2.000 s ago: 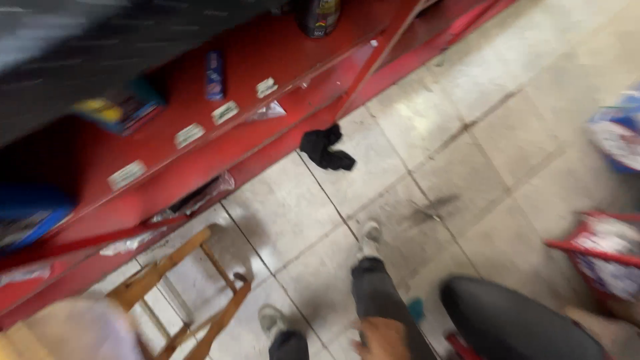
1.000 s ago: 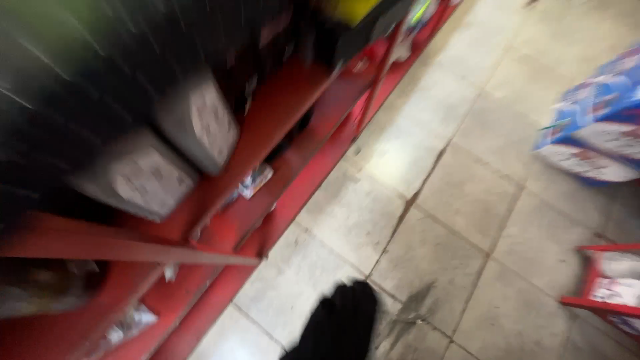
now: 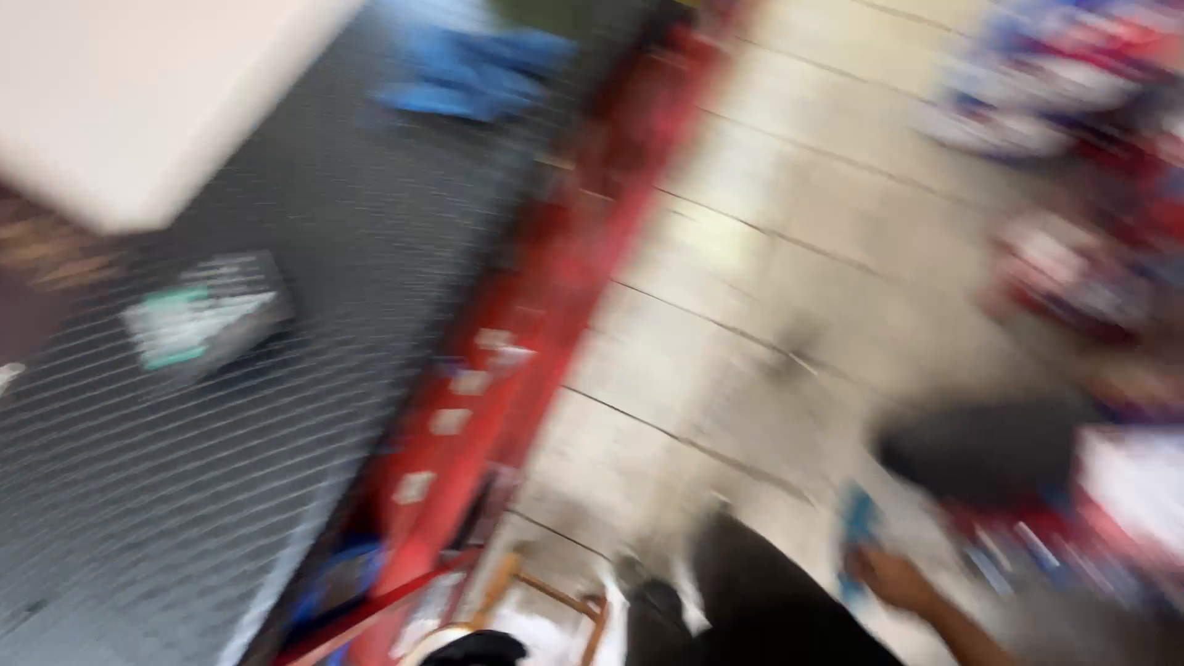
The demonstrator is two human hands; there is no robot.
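My right hand (image 3: 893,578) reaches in from the lower right, blurred, with its fingers around a teal object (image 3: 858,527) that looks like a cloth; its exact kind is unclear. It is over the tiled floor, to the right of my dark-clothed legs (image 3: 786,601). I cannot make out my left hand. A black object (image 3: 476,649), too cut off to identify, shows at the bottom edge beside the wooden stool (image 3: 532,583). On the grey ribbed surface at the left lies a small box (image 3: 213,314) with green and white print.
A red shelf (image 3: 546,305) with small white tags runs diagonally through the middle. A blue cloth or bag (image 3: 476,74) and a large white object (image 3: 139,83) are at upper left. Blue-and-white packs (image 3: 1027,83), a dark rounded seat (image 3: 990,444) and red racks stand at right.
The view has swung so that the ribbed surface now fills the left. The black shape seen large at the bottom one second ago is no longer there. My right hand has come into view since then.
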